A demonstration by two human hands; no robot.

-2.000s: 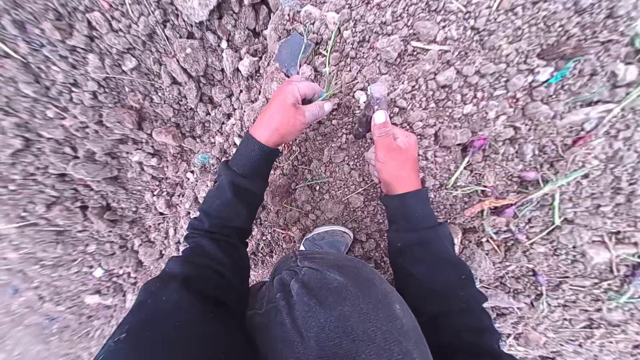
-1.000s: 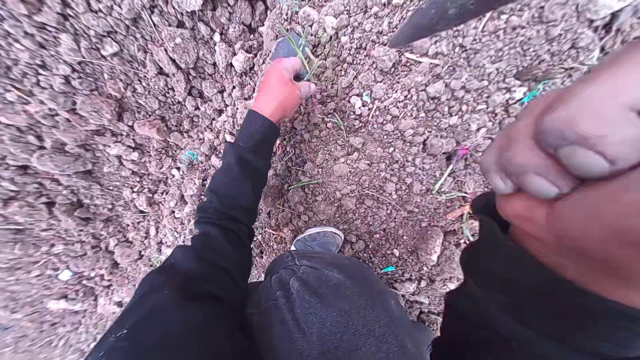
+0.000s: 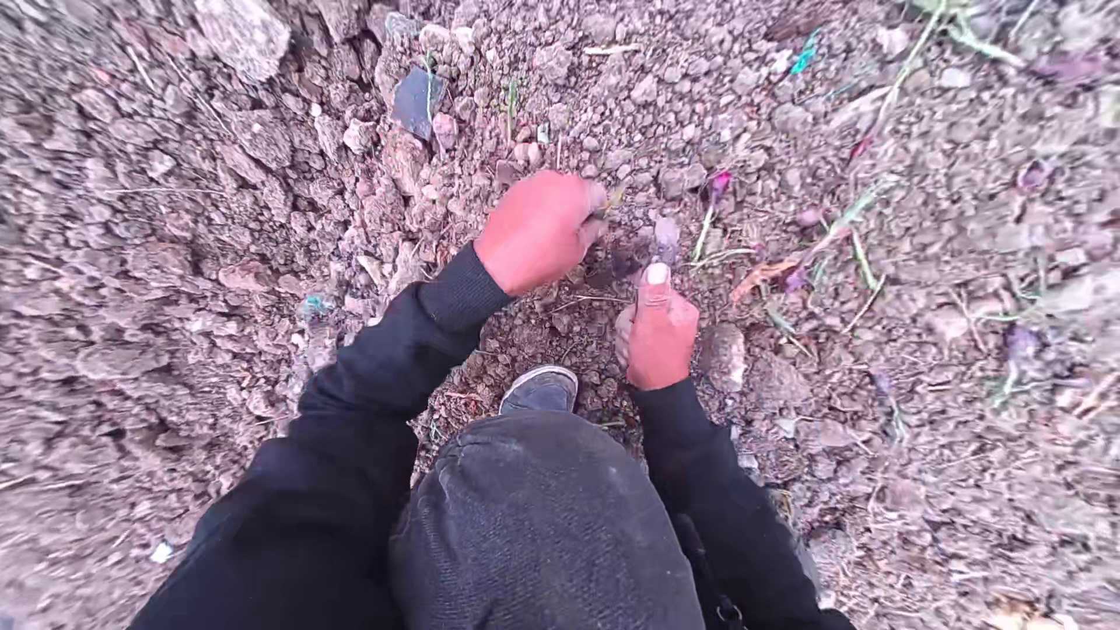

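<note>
My left hand (image 3: 544,231) is just above the soil, its fingers pinched together around a small, blurred yellow-green plant sprig (image 3: 615,199). Close beside it on the right, my right hand (image 3: 661,328) is closed around a hand tool (image 3: 667,241), with the thumb lying along its top. The tool's dark blade (image 3: 612,267) is low against the soil between the two hands and hard to make out. A magenta bud on a green stem (image 3: 719,185) lies just right of the tool.
Loose, cloddy soil (image 3: 219,350) surrounds the hands. A flat dark stone (image 3: 419,103) lies upper left, a large pale clod (image 3: 245,37) beyond it. Pulled stems and a dry orange leaf (image 3: 764,276) are scattered at right. My shoe (image 3: 541,388) stands below the hands.
The right hand, raised near the camera with the pointed blade a second ago, is down at the soil again. The left hand has moved away from the flat dark stone, toward the right hand.
</note>
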